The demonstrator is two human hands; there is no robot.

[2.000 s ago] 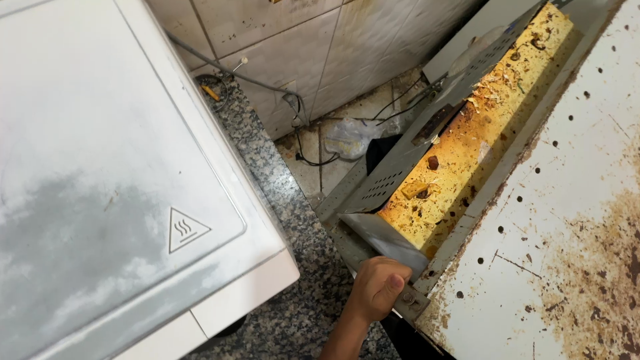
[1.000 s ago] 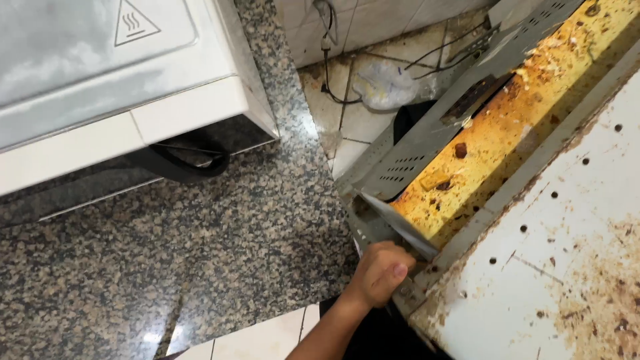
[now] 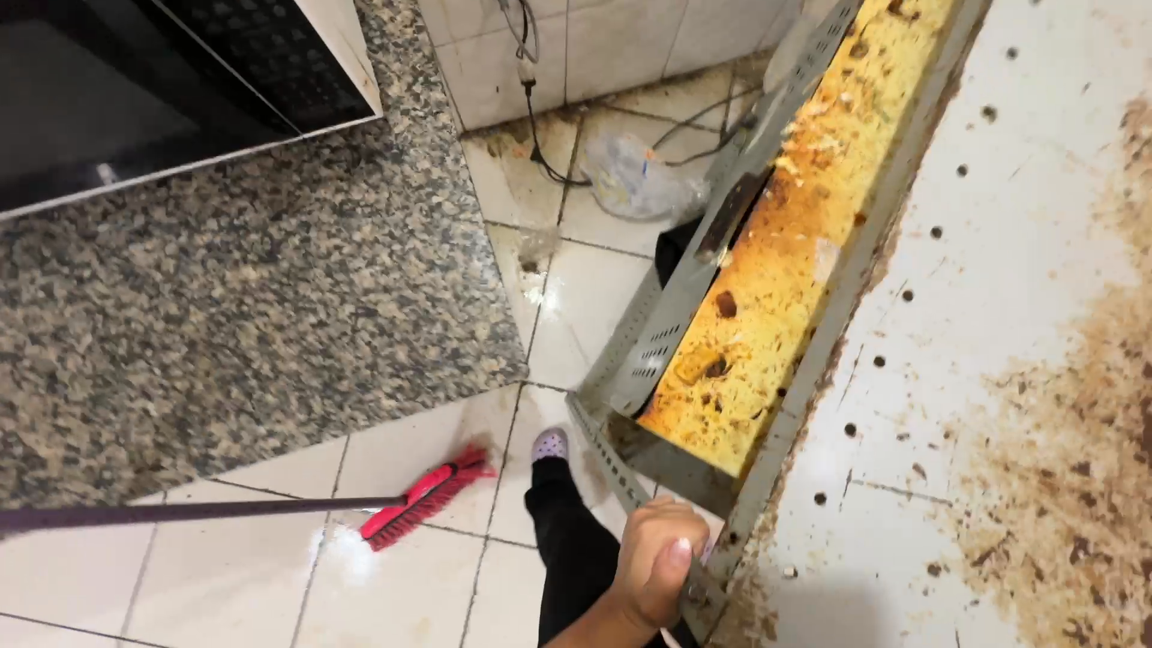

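My left hand [image 3: 661, 560] comes in from the bottom, right of centre, with its fingers closed around a perforated grey metal strip [image 3: 605, 450] at the near end of a metal frame. Beside the hand, the frame's slotted grey panel [image 3: 652, 360] runs up and away to the right. A greasy yellow surface [image 3: 765, 279] with brown crumbs and stains lies between that panel and a large white metal panel [image 3: 927, 360]. The white panel has a row of small holes and heavy brown staining. My right hand is out of view.
A granite counter [image 3: 270, 297] at left bears a black-fronted oven [image 3: 135, 99]. A red broom [image 3: 423, 495] lies over the tiled floor, near a foot in a lilac shoe [image 3: 550, 445]. Cables [image 3: 540, 144] and a clear plastic bag [image 3: 639, 180] are by the wall.
The view has swung down and left, bringing the broom, the shoe and the oven's front into sight. My left hand stays closed on the frame's near end, which now stands farther from the counter.
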